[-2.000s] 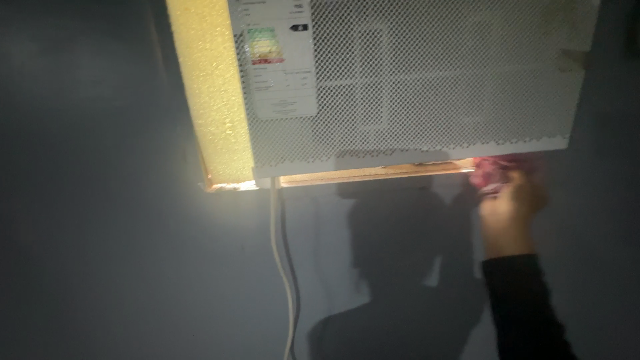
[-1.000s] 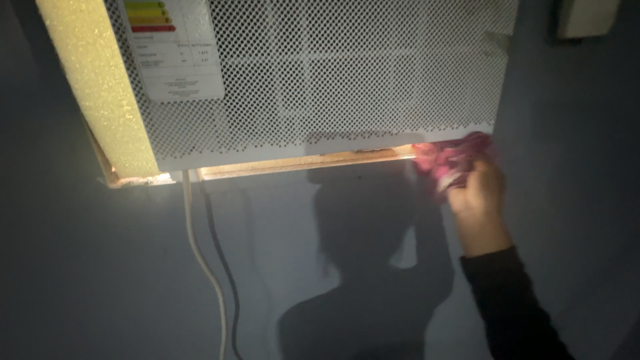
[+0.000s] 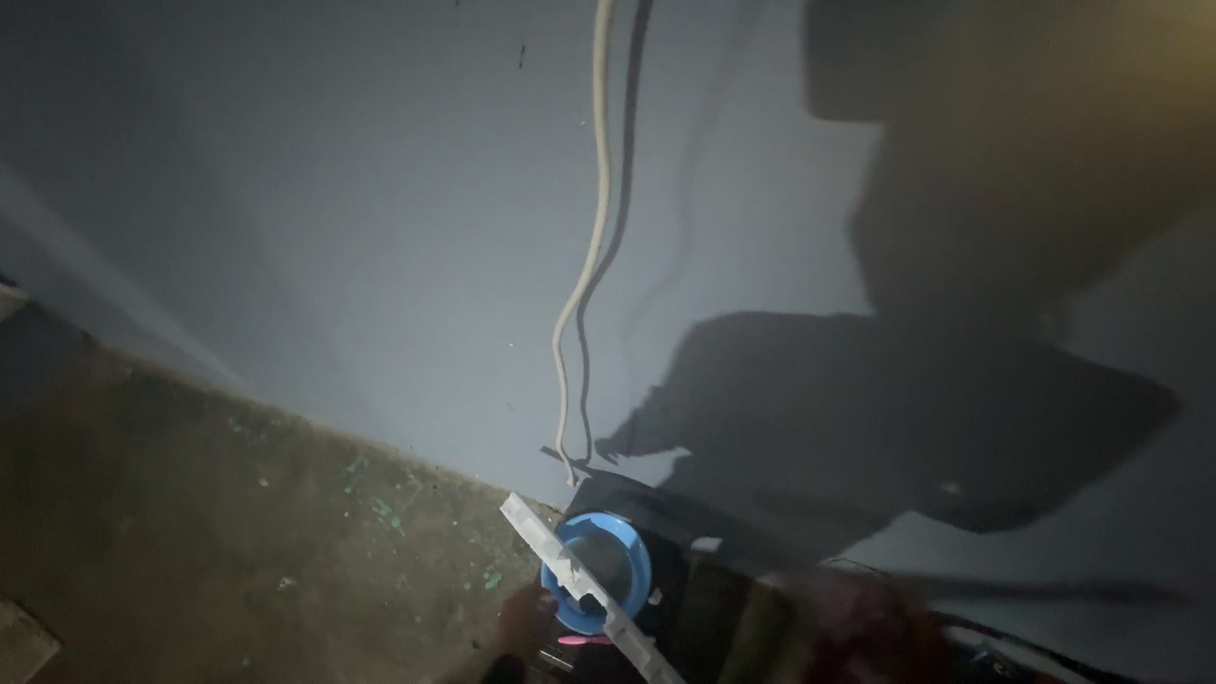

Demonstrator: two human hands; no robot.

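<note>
A blue round basin (image 3: 642, 575) stands low by the foot of the wall, with what looks like liquid inside. A notched white strip (image 3: 537, 532) runs diagonally across it. My left hand (image 3: 528, 616), dim and blurred, is beside the basin's lower left rim; whether it grips anything cannot be told. At the lower right is a dark reddish blur (image 3: 874, 617), possibly my right hand with the pink cloth; its fingers cannot be made out. A small pink object (image 3: 583, 640) shows just below the basin.
A pale cable (image 3: 601, 171) hangs down the grey-blue wall (image 3: 380, 190) to near the basin. A stained floor (image 3: 285, 551) lies at the left. Dark items and thin cables (image 3: 1007, 646) are at the lower right. Shadows cover much of the wall.
The view has swung far down from the perforated panel to the floor. My right hand has left the panel's lower edge, where it held a pink cloth.
</note>
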